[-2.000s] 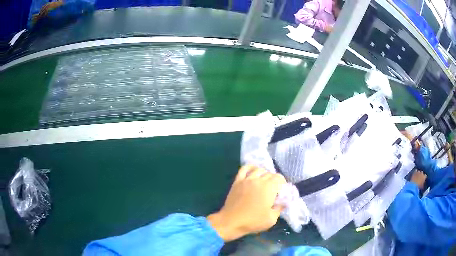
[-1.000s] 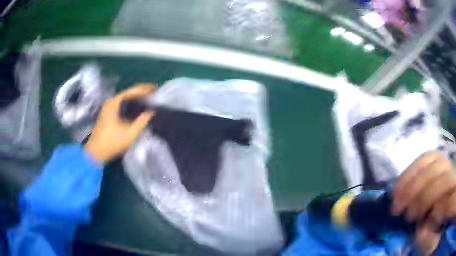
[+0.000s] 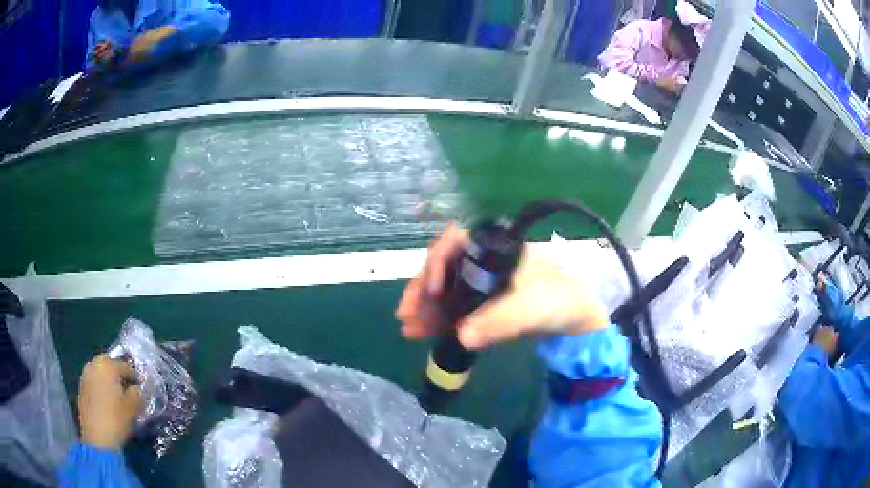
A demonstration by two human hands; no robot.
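Observation:
My right hand (image 3: 534, 300) is wrapped around a black electric screwdriver (image 3: 477, 272), held over the bench with its pale yellow band and nose pointing down. Its cord loops to the right. My left hand (image 3: 107, 398) is at a clear crinkled bag of screws (image 3: 164, 386) on the left; its fingertips are partly hidden by the plastic, so I cannot tell if they pinch anything. A black bracket (image 3: 329, 443) lies below the screwdriver on bubble wrap (image 3: 401, 419), with one rounded arm pointing left and more wrap over part of it. The bracket's lower part is cut off by the frame edge.
Wrapped brackets (image 3: 711, 329) lie in a row on the right, beside a person in a blue smock (image 3: 830, 400). A white rail (image 3: 229, 276) separates the bench from the green belt, which carries a clear blister tray (image 3: 305, 186). A grey post (image 3: 687, 124) stands at right.
My left hand has gone from the bracket's arm to the bag of screws. My right hand has brought the screwdriver from the lower right to above the bracket. The view has shifted.

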